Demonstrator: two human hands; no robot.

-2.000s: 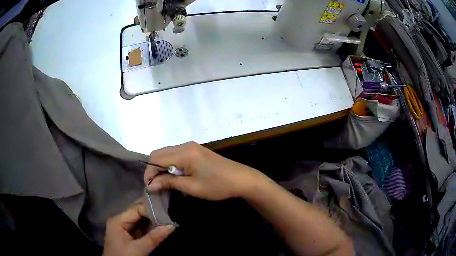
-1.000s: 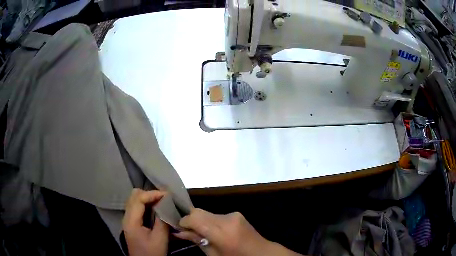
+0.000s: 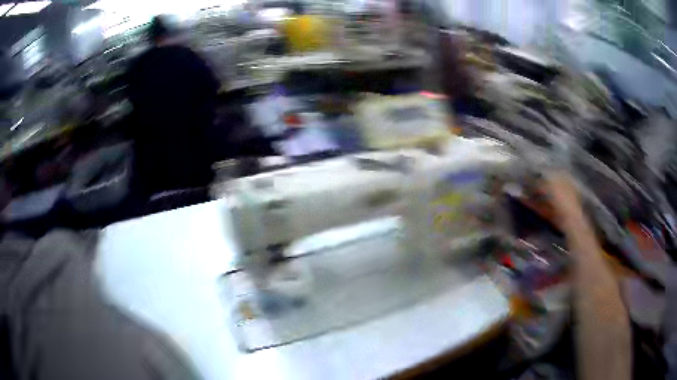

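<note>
The frame is strongly blurred. My right hand (image 3: 558, 194) is stretched out at the right, beyond the machine's right end and by the heaped cloth; its fingers are too blurred to tell whether they hold anything. My left hand is not in the picture. The grey-brown garment piece (image 3: 70, 312) hangs over the left end of the white table (image 3: 159, 256). The white sewing machine (image 3: 334, 193) stands in the middle, with its needle area at its left end.
A person in dark clothing (image 3: 174, 111) is behind the table at the upper left. A cream control panel (image 3: 404, 119) sits atop the machine. The small tool box (image 3: 531, 274) is right of the machine, with heaped cloth (image 3: 519, 89) at the upper right.
The view has swung up and now shows the room behind the machine. My right hand has left the cloth and reached far right. My left hand has gone out of the picture.
</note>
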